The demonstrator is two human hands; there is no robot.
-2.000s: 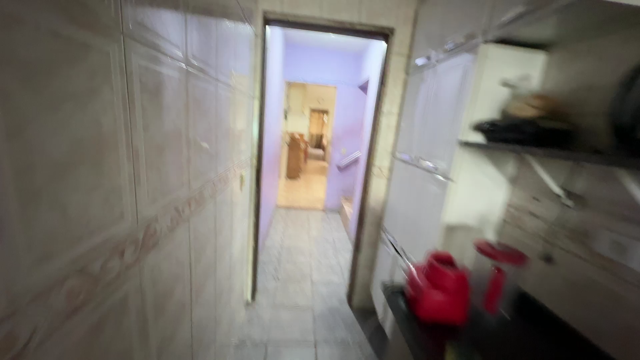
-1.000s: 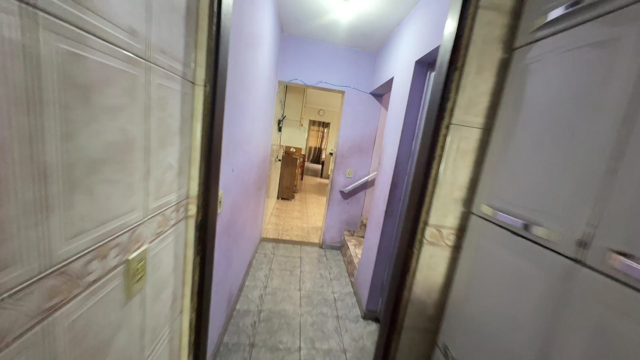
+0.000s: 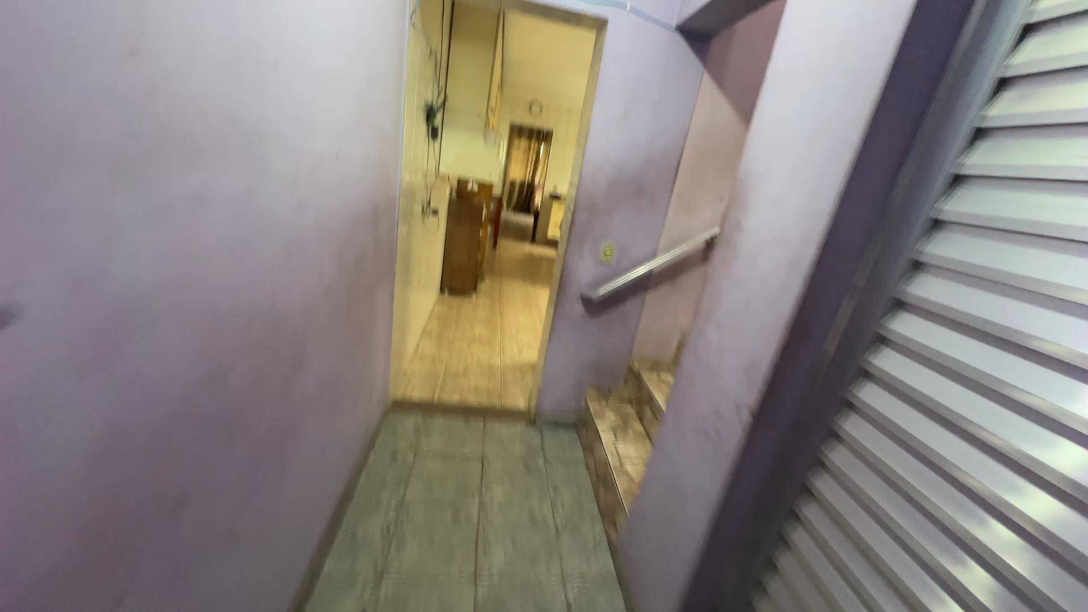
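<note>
Neither my left hand nor my right hand shows in the head view. Ahead of me is an open doorway, and beyond it a lit room with a tan tiled floor [image 3: 476,331]. A brown wooden cabinet [image 3: 463,242] stands inside that room on the left, close to its wall. Farther back, a curtain [image 3: 527,166] hangs at a second opening. What my hands hold or touch is hidden from view.
Grey floor tiles [image 3: 476,510] run between a lilac wall [image 3: 212,297] on the left and a louvered metal door [image 3: 960,382] on the right. Tiled steps [image 3: 620,433] rise at the right beneath a handrail [image 3: 650,268]. A low sill [image 3: 463,410] crosses the doorway.
The view has moved forward through the first door frame into the lilac passage. The red containers and the shelf from two seconds ago are out of view, and the louvered door has come into view.
</note>
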